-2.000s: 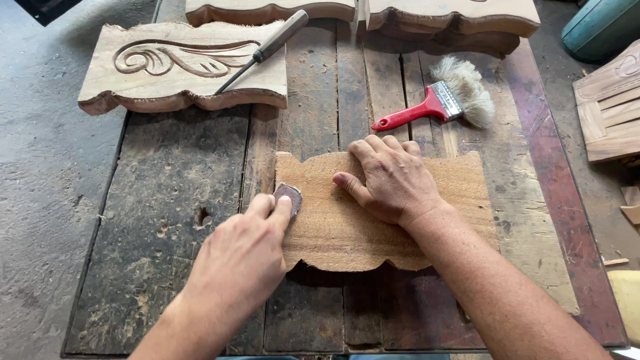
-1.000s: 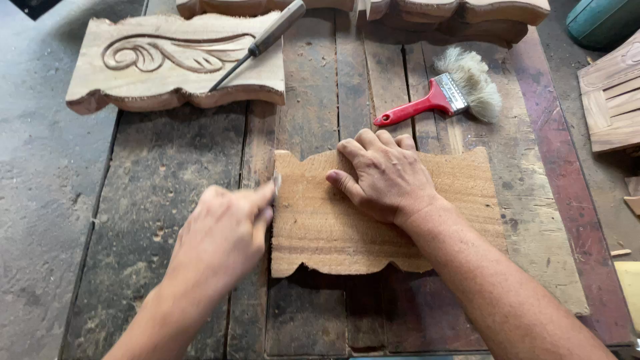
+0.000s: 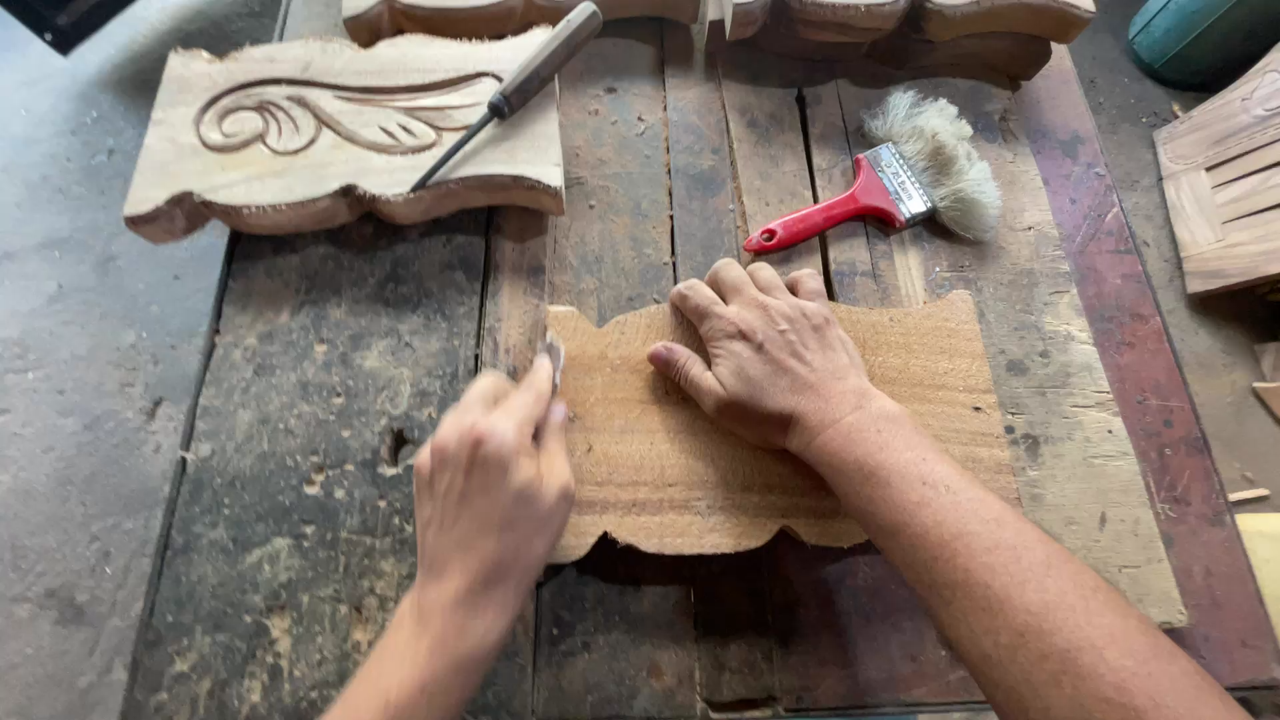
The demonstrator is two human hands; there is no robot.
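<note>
A wooden board with scalloped long edges [image 3: 640, 470] lies flat on the workbench. My right hand [image 3: 765, 350] presses on its upper middle, palm down, fingertips at the far edge. At the board's left end, my left hand [image 3: 495, 460] pinches a small folded piece, which looks like sandpaper [image 3: 554, 358], against the edge; most of it is hidden by the fingers. Beyond my right hand rests a paintbrush with a red handle [image 3: 825, 215] and pale bristles. A carved wooden board [image 3: 330, 130] lies at the far left, with a gouge or chisel [image 3: 545, 60] across it.
More scalloped wooden pieces [image 3: 830, 25] lie along the far side of the worn plank workbench [image 3: 320, 420]. Right of the bench are a slatted wooden piece [image 3: 1225, 190] and a green container [image 3: 1195, 40]. A hole [image 3: 398, 447] shows in the bench left of my left hand.
My left hand has gone from on top of the board's left end, two seconds ago, to its left edge, still with the small piece. The right hand stays on the board.
</note>
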